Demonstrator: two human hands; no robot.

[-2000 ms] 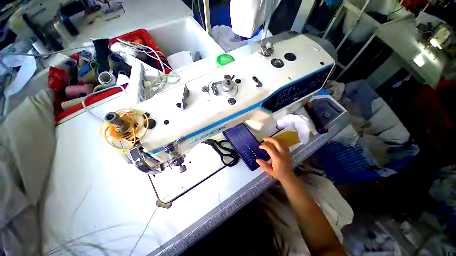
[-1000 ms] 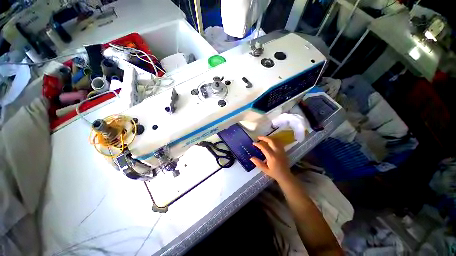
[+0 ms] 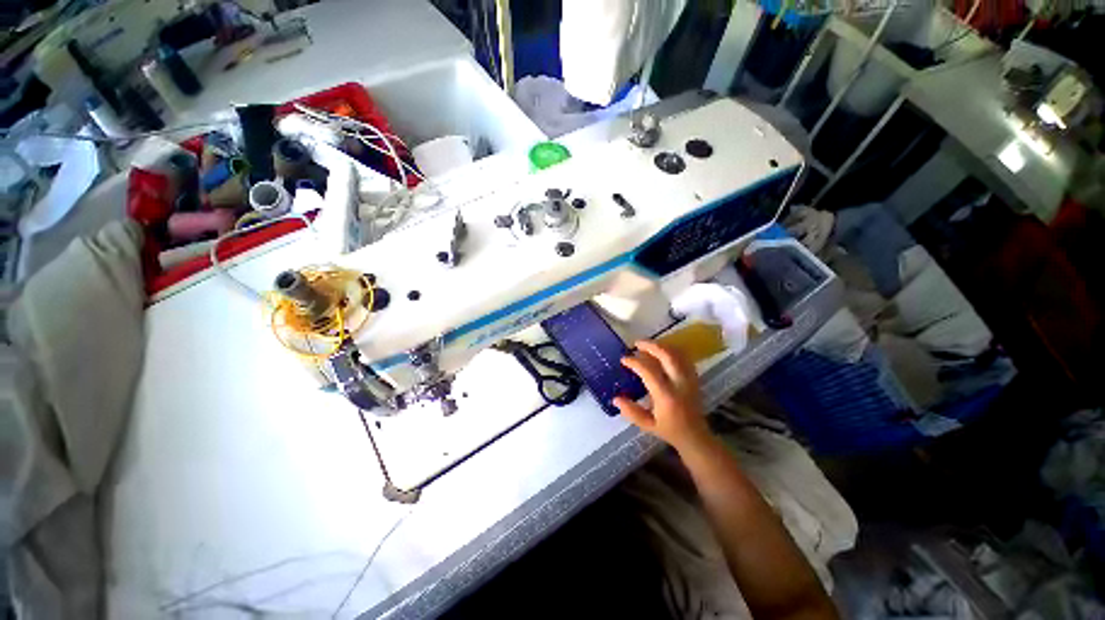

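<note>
A smartphone with a dark purple lit screen lies on the white table under the sewing machine's arm. My right hand is over the phone's right edge, fingers apart, with thumb and fingertips at the screen; it does not grip the phone. Black-handled scissors lie just left of the phone. The white lockstitch machine has a blue stripe and a dark control panel. Its presser foot area has no cloth under it. My left hand is not in view.
Beige cloth hangs over the table's left side. A red tray of spools is behind the machine. Yellow cord loops around the post. A yellow piece and white cloth scrap lie right of the phone. A blue crate holds cloth.
The camera view has shifted slightly back and forth. My right hand stays at the phone, its fingers having moved slightly over the screen. The other things have not moved on the table.
</note>
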